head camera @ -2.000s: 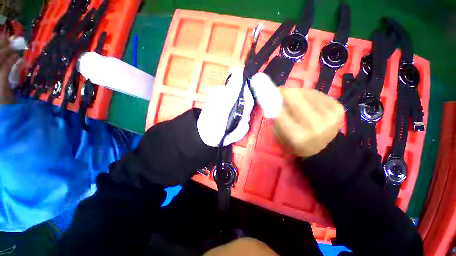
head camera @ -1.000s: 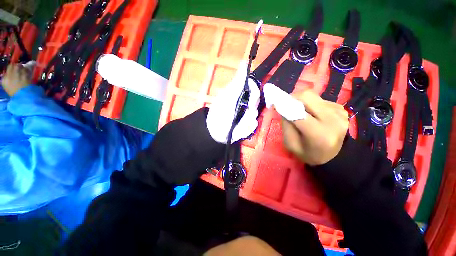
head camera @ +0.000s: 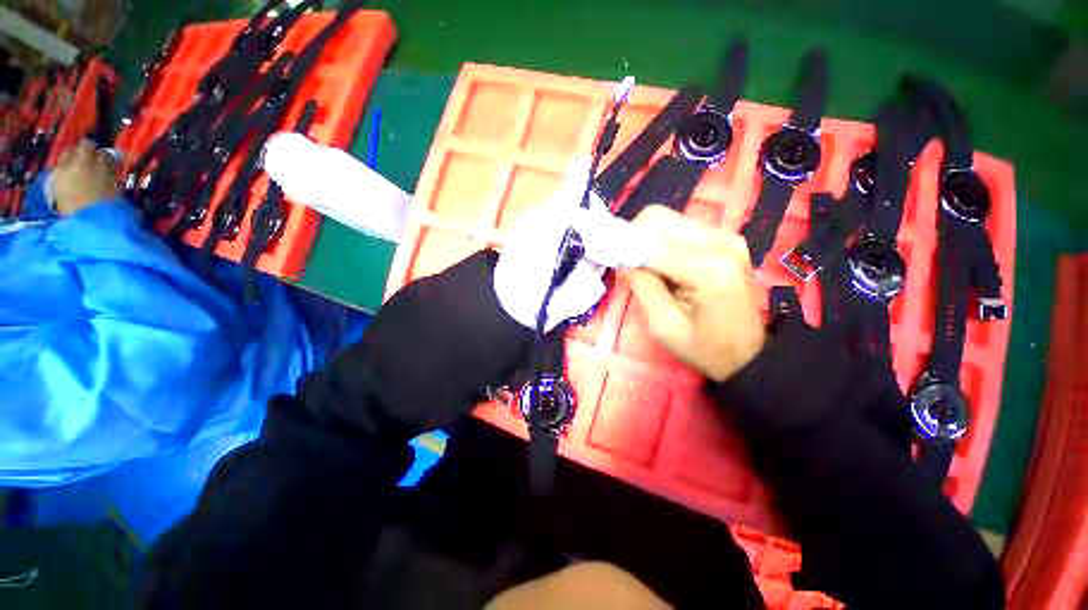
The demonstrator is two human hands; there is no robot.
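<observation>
My left hand [head camera: 543,268], in a white glove, holds a wristwatch [head camera: 570,244] edge-on, its black strap running up and down. My bare right hand [head camera: 704,280] pinches a white wiping cloth [head camera: 623,240] against or very near the watch's side. Both hands are over an orange-red watch tray [head camera: 603,411]. Other black-strapped watches lie across the tray, one with a round dark dial [head camera: 548,404] below my left hand, others such as this one [head camera: 791,153] at the top and right. The glove hides part of the held watch.
A white object, perhaps a bottle [head camera: 340,185], lies left of the tray. Further left is a neighbour's tray [head camera: 286,226] crowded with watches, and a person's blue sleeve [head camera: 143,322] and hand. Stacked trays [head camera: 1056,453] stand at the right edge.
My right hand with the cloth has moved left and up to the held watch, from a short gap to its right. The view has shifted slightly. My left hand still holds the watch.
</observation>
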